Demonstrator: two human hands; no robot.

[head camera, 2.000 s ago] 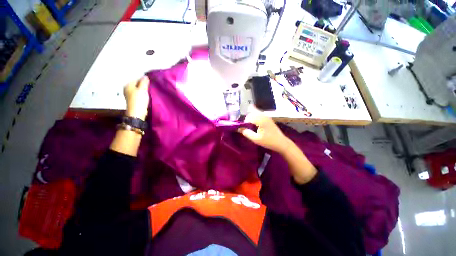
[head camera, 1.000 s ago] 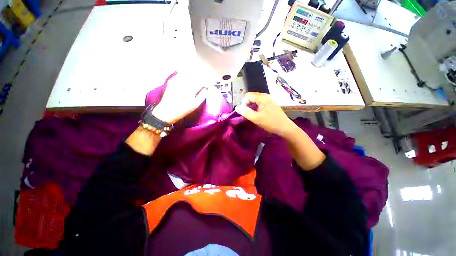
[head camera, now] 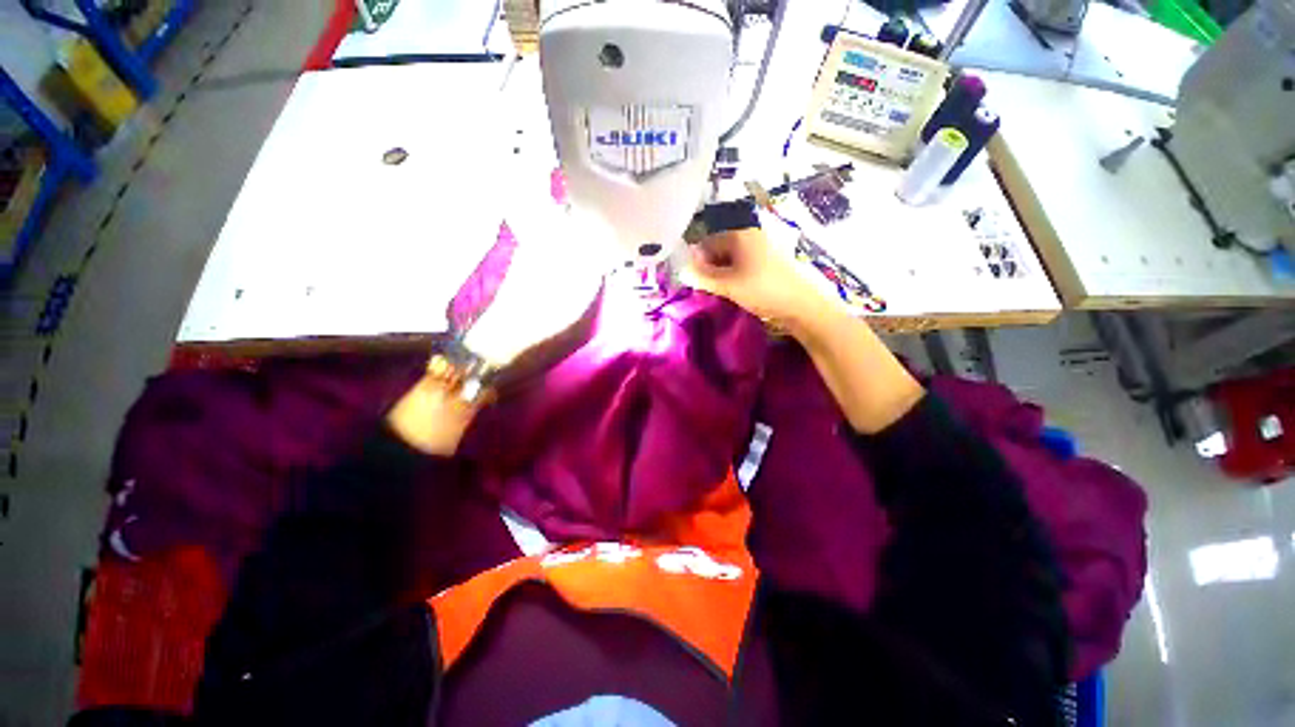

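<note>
A maroon garment [head camera: 625, 426], bright magenta under the lamp, runs from my lap up to the needle area of the white JUKI sewing machine head [head camera: 639, 121]. My left hand [head camera: 547, 291] lies on the cloth left of the needle, washed out by glare; its fingers are hard to make out. My right hand [head camera: 746, 270] is just right of the presser foot [head camera: 652, 281], fingers bent at the cloth's edge; its fingertip grip is not clear. The needle tip is lost in glare.
Maroon cloth piles [head camera: 256, 440] lie on both sides. A black object [head camera: 729, 217], slim tools [head camera: 838, 270], control panel [head camera: 876, 100] and white-topped cone [head camera: 930, 166] are on the right. A red crate [head camera: 149, 625] is lower left.
My left hand has come from the cloth's left edge to beside the needle, flattening over the cloth. My right hand has moved up close to the presser foot, now partly covering the black object.
</note>
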